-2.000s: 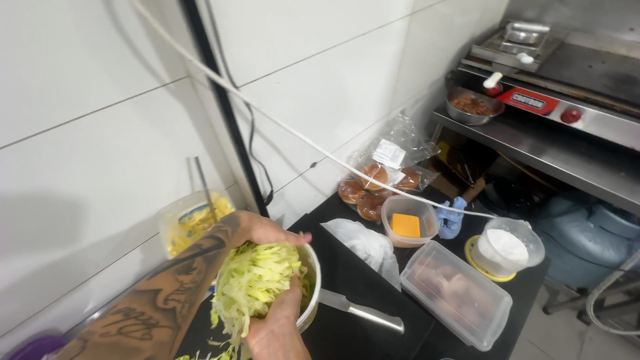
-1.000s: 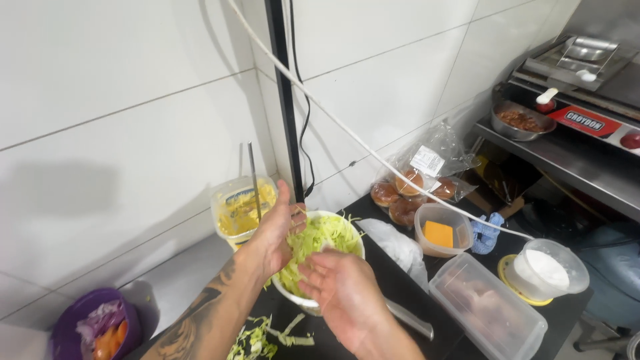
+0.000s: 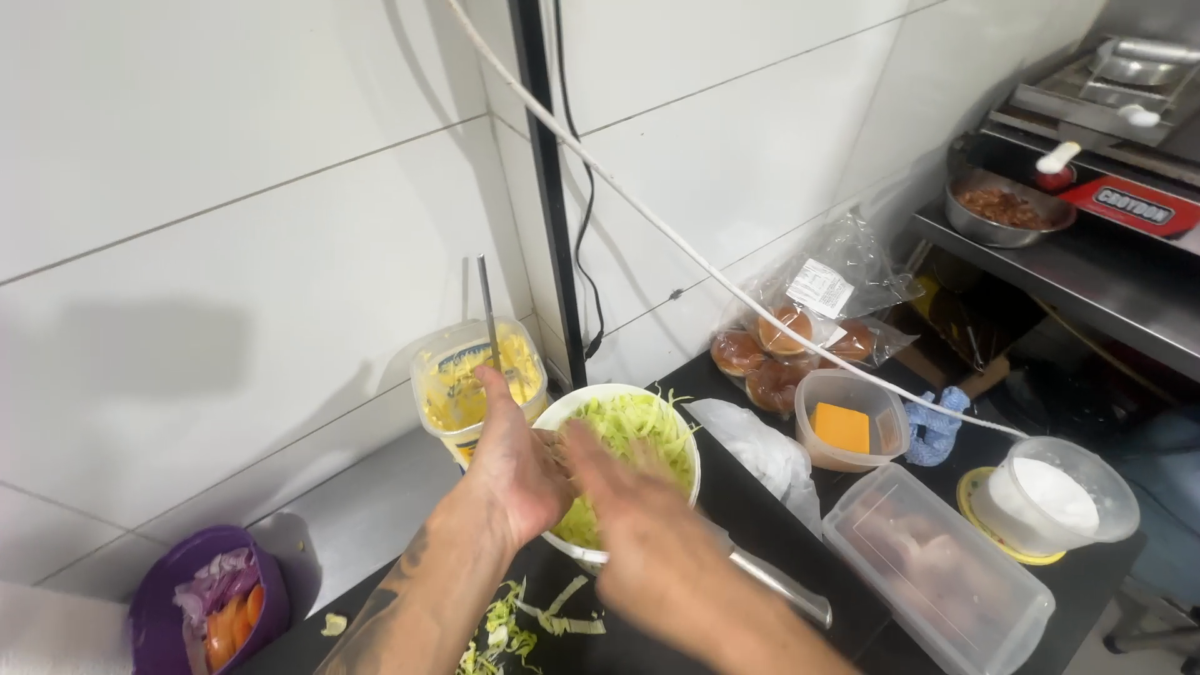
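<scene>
A round white tub (image 3: 692, 483) full of shredded lettuce (image 3: 642, 427) stands on the black counter. My left hand (image 3: 520, 459) is over the tub's left rim, fingers spread, with no food seen in it. Over the middle of the lettuce is my right hand (image 3: 647, 525), blurred by motion; whether it holds any shreds cannot be seen. Loose lettuce shreds (image 3: 506, 628) lie on the counter in front of the tub. A knife (image 3: 783, 586) lies to the tub's right, its blade partly hidden by my right hand.
A tub of yellow spread (image 3: 441, 403) with a metal utensil stands behind my left hand. A purple bowl (image 3: 150, 609) holds onion and orange pieces. To the right are bagged buns (image 3: 778, 384), a cheese container (image 3: 806, 441), a lidded container (image 3: 937, 562), a tub of white contents (image 3: 1012, 506) and a white cable (image 3: 675, 239).
Two seconds ago both hands held a heap of shredded lettuce above the tub. The heap is now in the tub and the hands are over it. The view has shifted left.
</scene>
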